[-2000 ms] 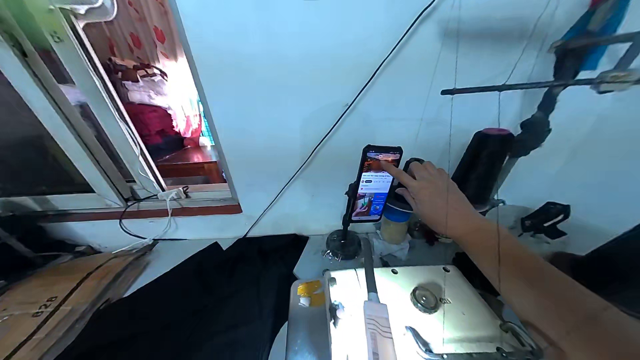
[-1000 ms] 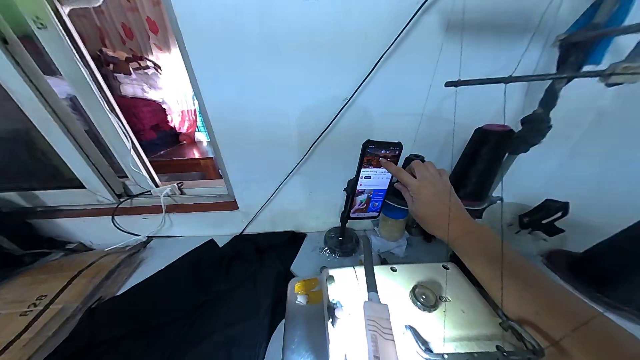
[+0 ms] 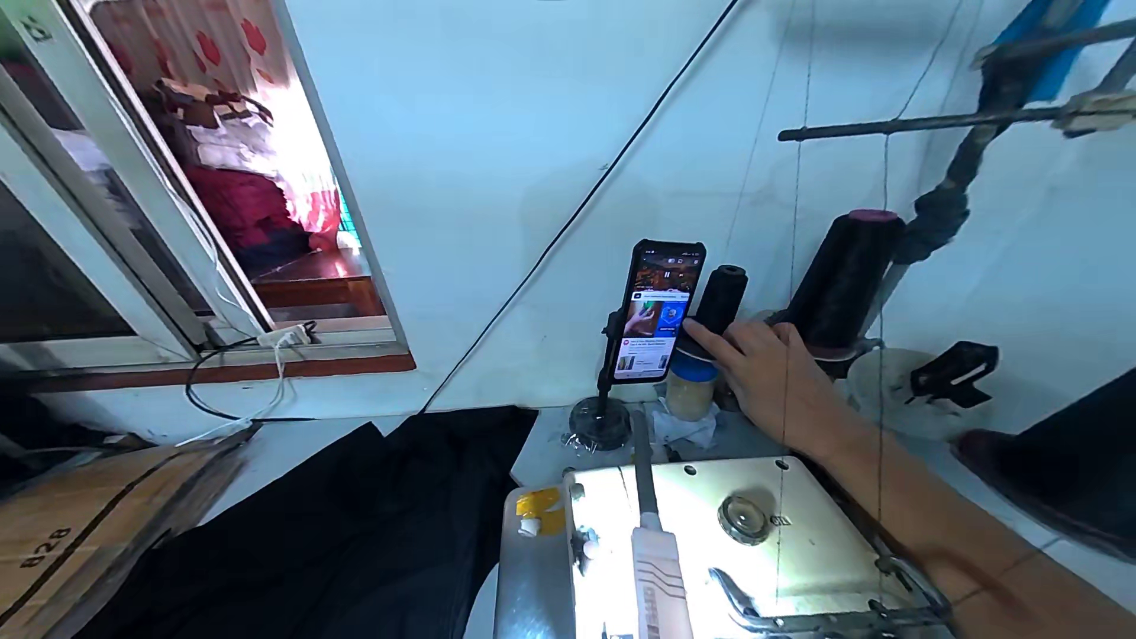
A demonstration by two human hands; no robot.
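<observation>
My right hand (image 3: 777, 382) reaches in from the right, its index fingertip at the right edge of an upright smartphone (image 3: 657, 312) with a lit screen. It grips nothing; the other fingers are bent. The phone is held in a stand with a round base (image 3: 600, 424). Just behind my hand are a small black thread cone (image 3: 721, 297) and a jar with a blue lid (image 3: 691, 387). Below my forearm lies the metal top of a sewing machine (image 3: 692, 532), with a white lamp (image 3: 659, 581) on a flexible neck over it. My left hand is out of view.
Black fabric (image 3: 355, 524) spreads over the table left of the machine. A cardboard piece (image 3: 98, 524) lies farther left, below a sliding window (image 3: 177, 222). A large black thread cone (image 3: 848, 280) stands at the right, under a thread-stand rod (image 3: 923, 123) with fine threads hanging from it.
My right index finger has moved from the upper part of the phone screen down to its right edge. The page shown on the screen has shifted.
</observation>
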